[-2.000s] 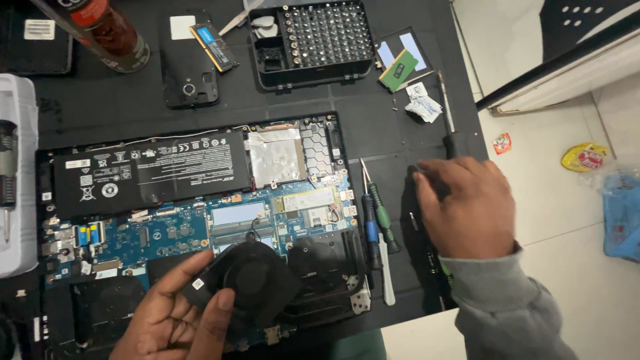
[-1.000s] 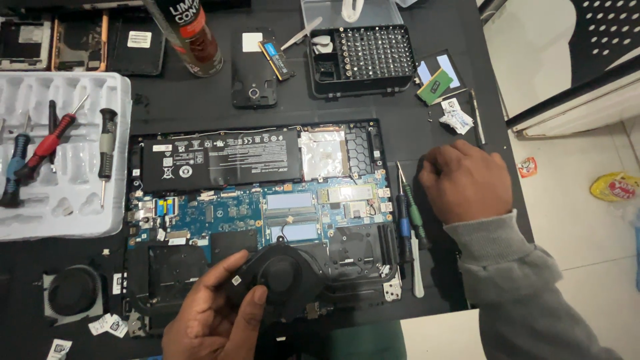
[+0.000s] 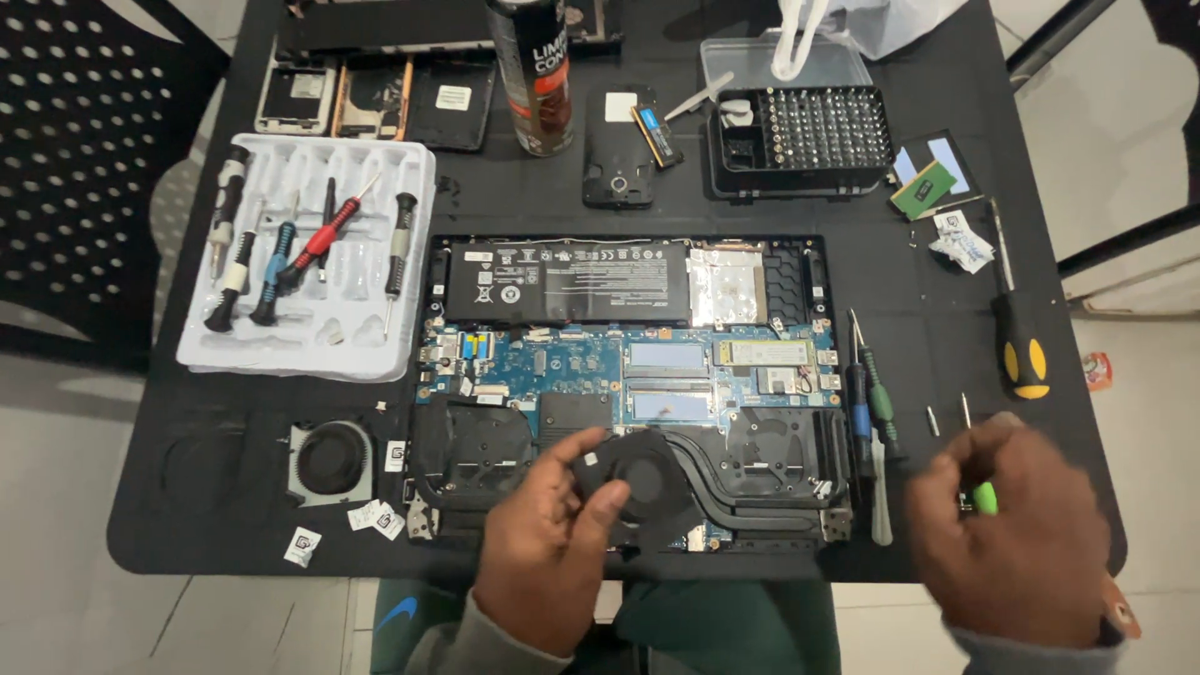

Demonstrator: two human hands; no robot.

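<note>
My left hand (image 3: 553,548) holds a black laptop cooling fan (image 3: 647,483) between thumb and fingers, over the lower middle of an opened laptop. The laptop's battery (image 3: 600,281), blue motherboard (image 3: 572,361) and copper-dark heat pipes (image 3: 741,511) lie exposed. My right hand (image 3: 1012,534) is blurred, at the table's right near edge, its fingers bent beside a small bright green-handled tool (image 3: 984,498); whether it holds anything cannot be told. Blue-handled (image 3: 860,412) and green-handled (image 3: 879,403) screwdrivers and a pale plastic spudger (image 3: 879,497) lie between the laptop and that hand.
A white tray (image 3: 356,361) of precision screwdrivers and a second fan (image 3: 330,459) are at left. Behind the laptop stand a spray can (image 3: 534,84) and a bit case (image 3: 806,183). A yellow-black screwdriver (image 3: 1022,347) and green memory module (image 3: 923,190) lie at right.
The view has pulled back and shifted left. My right hand has moved nearer the table's front edge from beside the upper right of the laptop. My left hand still holds the fan.
</note>
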